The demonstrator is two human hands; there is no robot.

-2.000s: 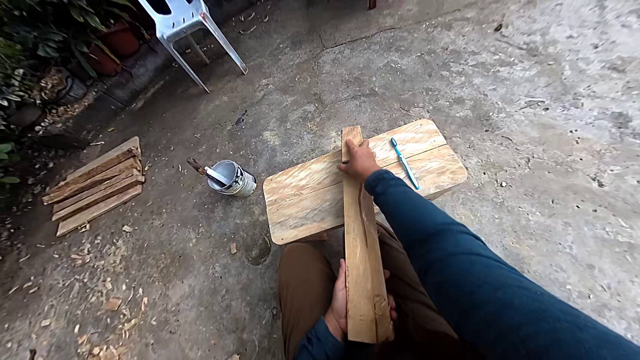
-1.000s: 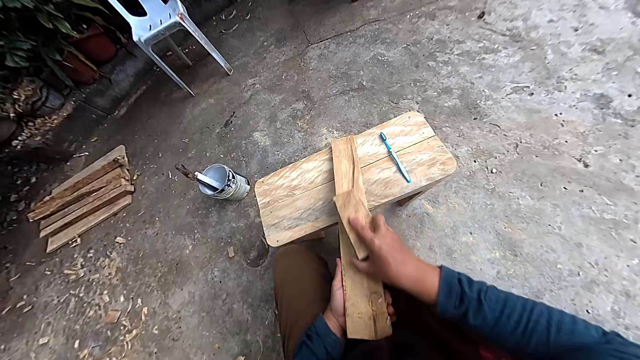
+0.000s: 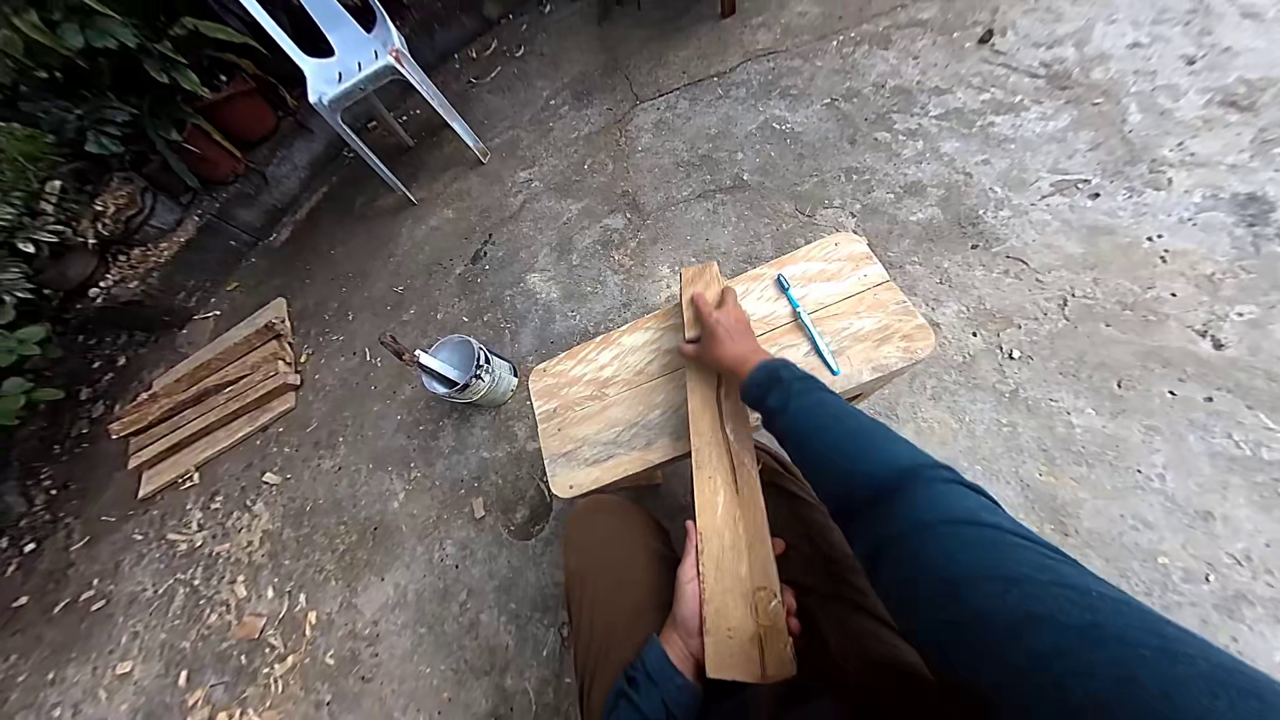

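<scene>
A long wooden board (image 3: 730,560) points away from me, its far end over a small wooden bench (image 3: 610,430) and its near end above my lap. My left hand (image 3: 685,605) grips the near part from below, with fingertips showing at the right edge. Near the far end, my right hand (image 3: 725,335) is closed over a small flat wooden piece (image 3: 691,312) pressed on the board's top; the fingers partly hide it. A blue toothbrush (image 3: 808,325) lies on the bench to the right of my right hand.
A metal can (image 3: 485,378) holding a brush or similar tool stands left of the bench. Several wood strips (image 3: 215,405) lie farther left, with wood chips scattered on the concrete. A white plastic chair (image 3: 365,85) and potted plants (image 3: 240,110) are at the upper left.
Over the last second my right hand has slid the small piece away from me, from mid-board to near the far end. My left hand still holds the near part.
</scene>
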